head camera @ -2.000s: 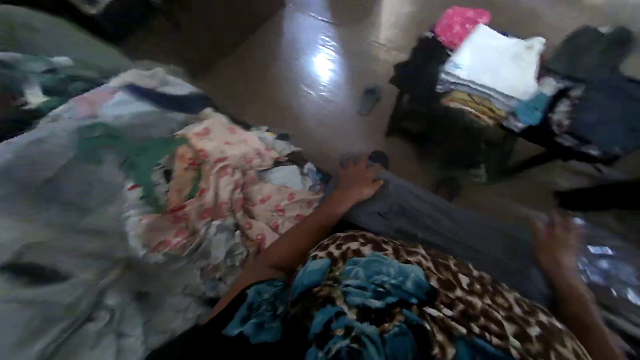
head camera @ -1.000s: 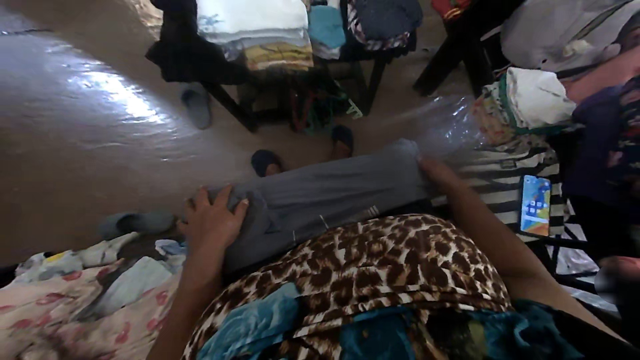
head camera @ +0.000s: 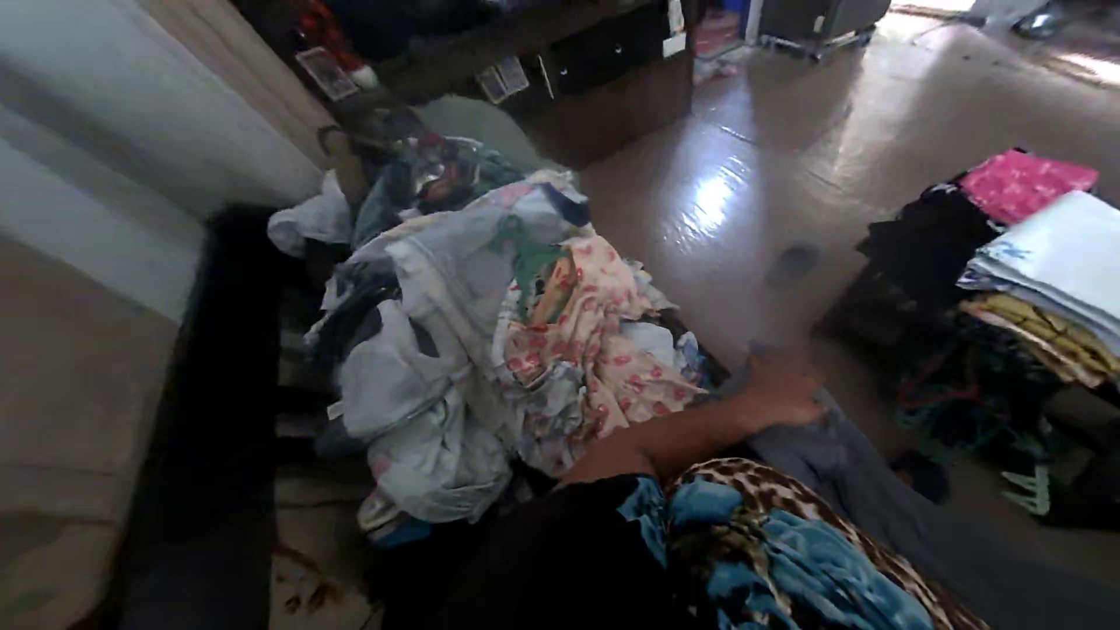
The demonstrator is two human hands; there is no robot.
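Observation:
My left hand (head camera: 783, 389), blurred, rests on a grey cloth garment (head camera: 875, 490) that lies across my lap. Whether its fingers grip the cloth cannot be told. Beside that forearm, on the left, is a large heap of crumpled clothes, with a pale pink cloth with red print (head camera: 612, 350), a green piece (head camera: 525, 262) and white garments (head camera: 411, 367) in it. My right hand is out of the frame.
Folded clothes, a white one (head camera: 1063, 254) and a mustard one (head camera: 1041, 328) among them, are stacked at the right beside a pink cloth (head camera: 1024, 185). A dark cabinet (head camera: 612, 96) stands behind the heap. A slipper (head camera: 794, 262) lies on the shiny floor.
The view has swung strongly to the left since one second ago. My right hand, on the grey garment's far end then, has left the view. My left hand is still at the grey garment.

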